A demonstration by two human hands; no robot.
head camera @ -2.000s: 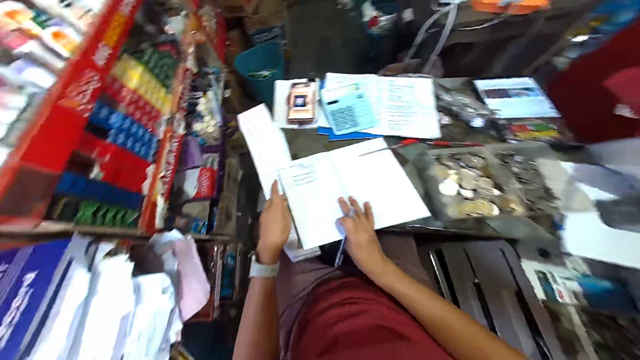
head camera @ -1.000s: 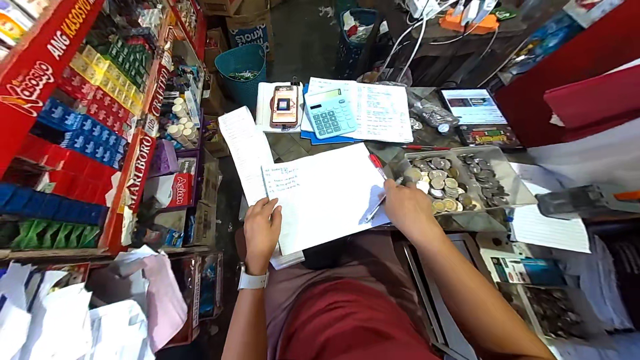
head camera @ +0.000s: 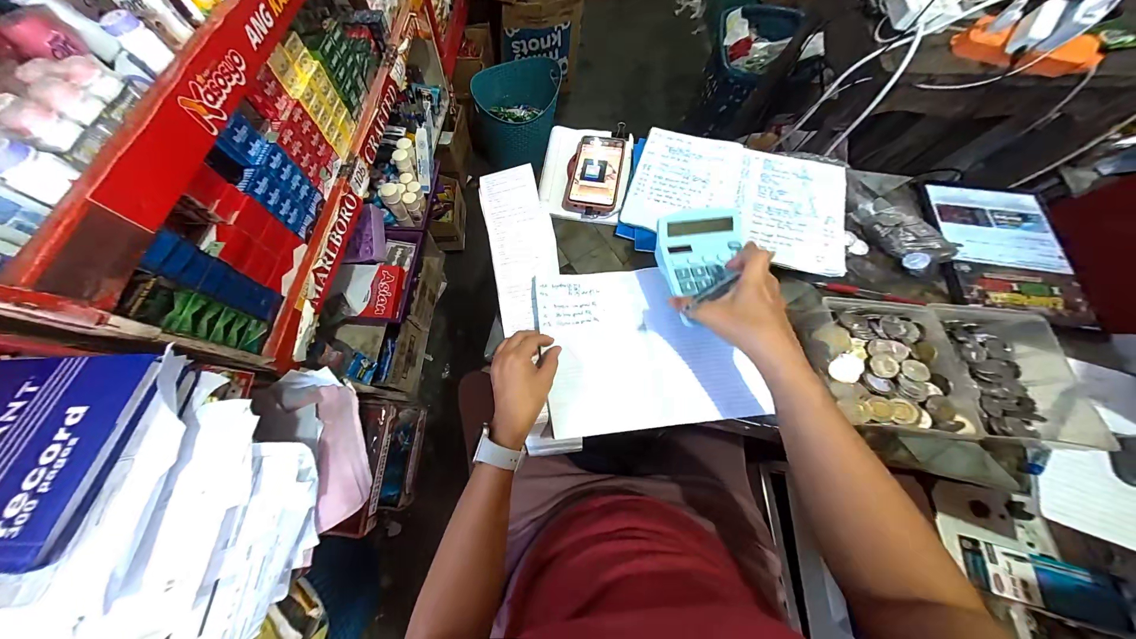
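Observation:
An open notebook (head camera: 639, 355) with some handwriting on its left page lies before me. My left hand (head camera: 522, 377) rests at its left edge, fingers loosely curled on the paper. A light blue calculator (head camera: 697, 248), gripped at its lower right by my right hand (head camera: 741, 297), is tilted over the top of the notebook. A dark, slim thing, perhaps a pen, shows under the right fingers. Behind the calculator lies a second open notebook (head camera: 794, 209) full of handwriting. A long paper sheet (head camera: 519, 240) lies left of the notebook, and a phone (head camera: 596, 173) lies on a pad.
A divided plastic tray (head camera: 958, 355) of coins sits right of my right hand, with a red pen (head camera: 874, 294) behind it. A tablet (head camera: 998, 231) lies farther right. Shelves of packets (head camera: 284, 169) and stacked papers (head camera: 213, 497) stand at left. A teal bin (head camera: 515, 98) is beyond the table.
My right hand has moved from the notebook's right edge to the calculator and grips it. The calculator, which lay on the written notebook, is now over the near notebook's top edge.

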